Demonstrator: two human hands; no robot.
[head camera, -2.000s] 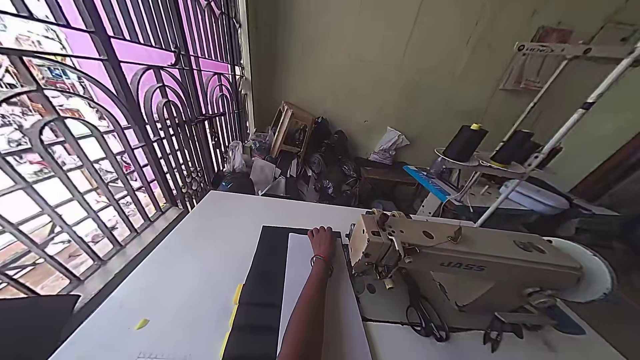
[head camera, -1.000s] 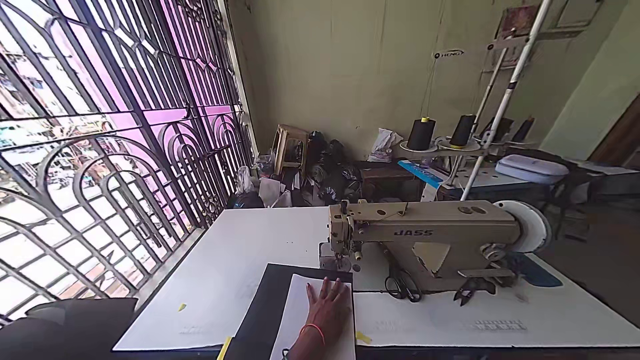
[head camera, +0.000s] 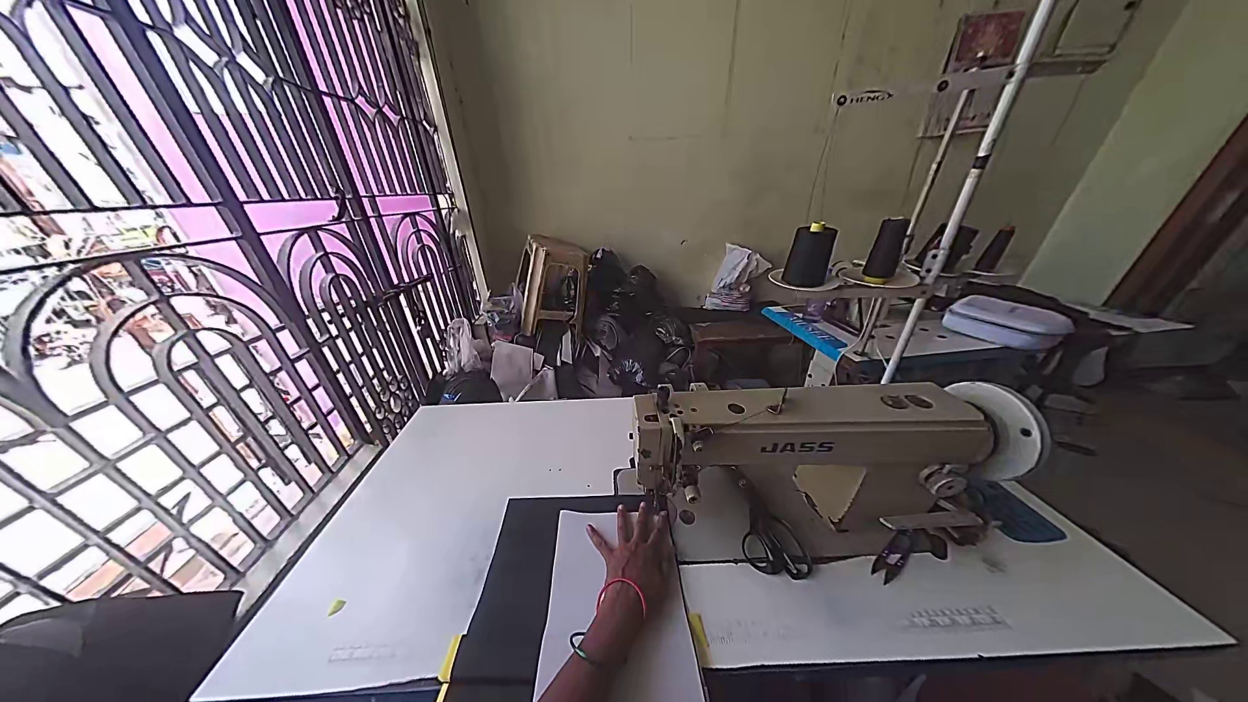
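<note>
One hand lies flat with fingers spread on a white sheet, its fingertips near the needle area of a beige JASS sewing machine. It wears a red band and a green bangle; I take it for my left hand, as it comes from the bottom middle. Beneath the sheet, a black piece of material shows along its left side and far end. Black-handled scissors and small thread snips rest at the machine's base. My right hand is out of view.
The white sewing table bears yellow scraps. A metal grille runs along the left. Behind the table are a wooden stool and black plastic bags. Cones of black thread stand on a rack by a pole.
The view has tilted up, showing more of the wall. The hand, at the black material's far end two seconds ago, now lies spread on the sheet near the needle area.
</note>
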